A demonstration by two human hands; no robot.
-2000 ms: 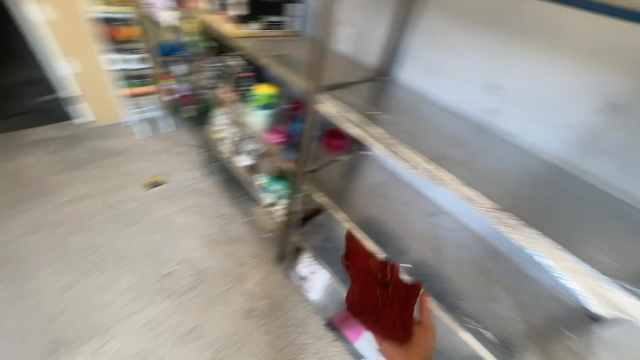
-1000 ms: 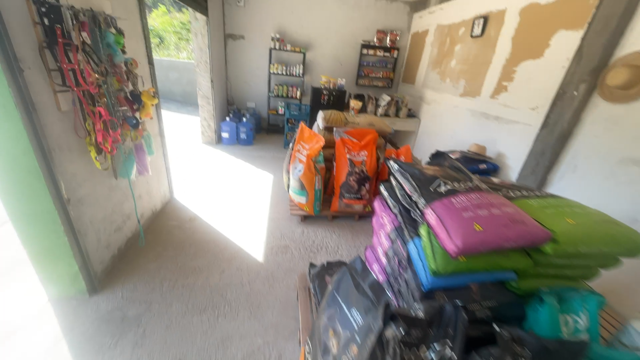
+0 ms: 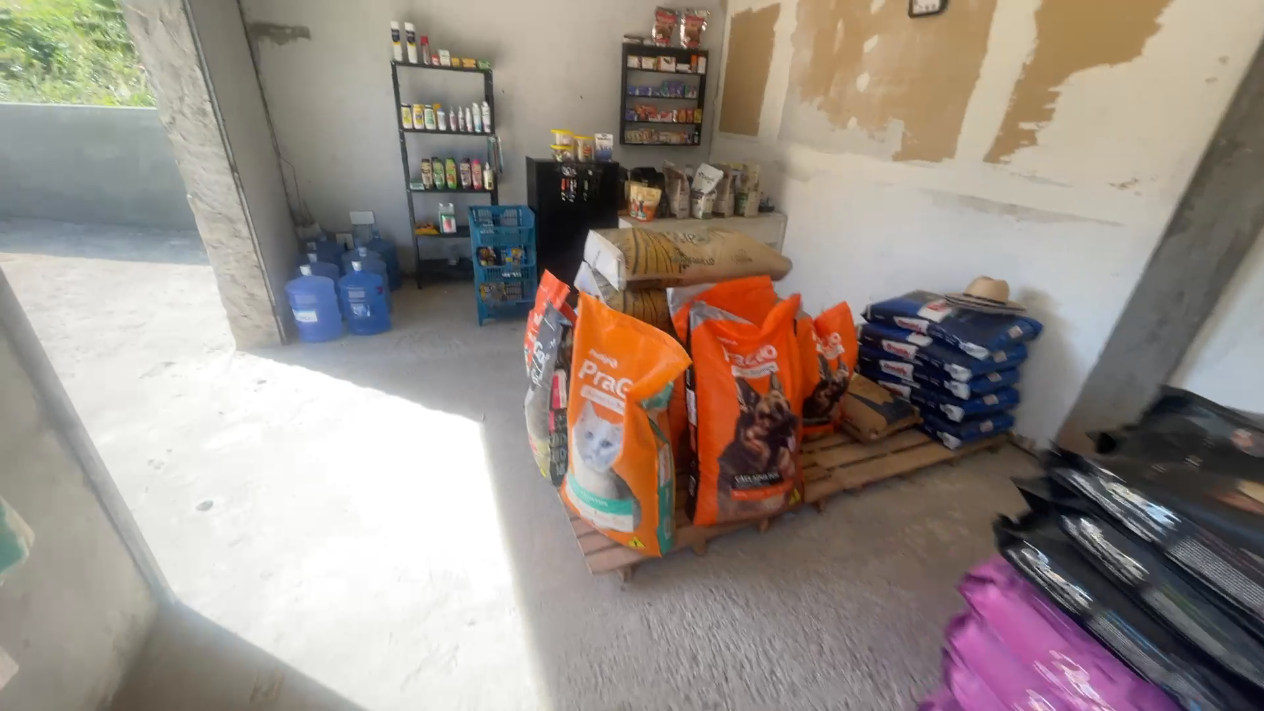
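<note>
Neither my left hand nor my right hand shows in the head view now, so what they hold or touch is hidden. Nearest ahead, an orange pet food bag with a cat picture [image 3: 624, 434] stands upright at the front of a wooden pallet [image 3: 849, 472]. Beside it is an orange bag with a dog picture [image 3: 746, 415]. Tan sacks [image 3: 691, 255] are piled behind them. Dark blue sacks [image 3: 938, 360] lie stacked at the pallet's right end, with a straw hat [image 3: 986, 293] on top.
Black bags [image 3: 1145, 553] and purple bags [image 3: 1037, 642] are piled at the lower right. Blue water jugs [image 3: 363, 298] stand by the concrete pillar [image 3: 212, 168]. At the back are a bottle shelf [image 3: 444, 133], blue crates [image 3: 502, 262] and a black cabinet [image 3: 573, 207]. Sunlight falls across the concrete floor.
The view has swung from metal shelves to the room and then moved closer to the pallet. Two seconds ago a hand held a dark red item at the shelves; neither shows now.
</note>
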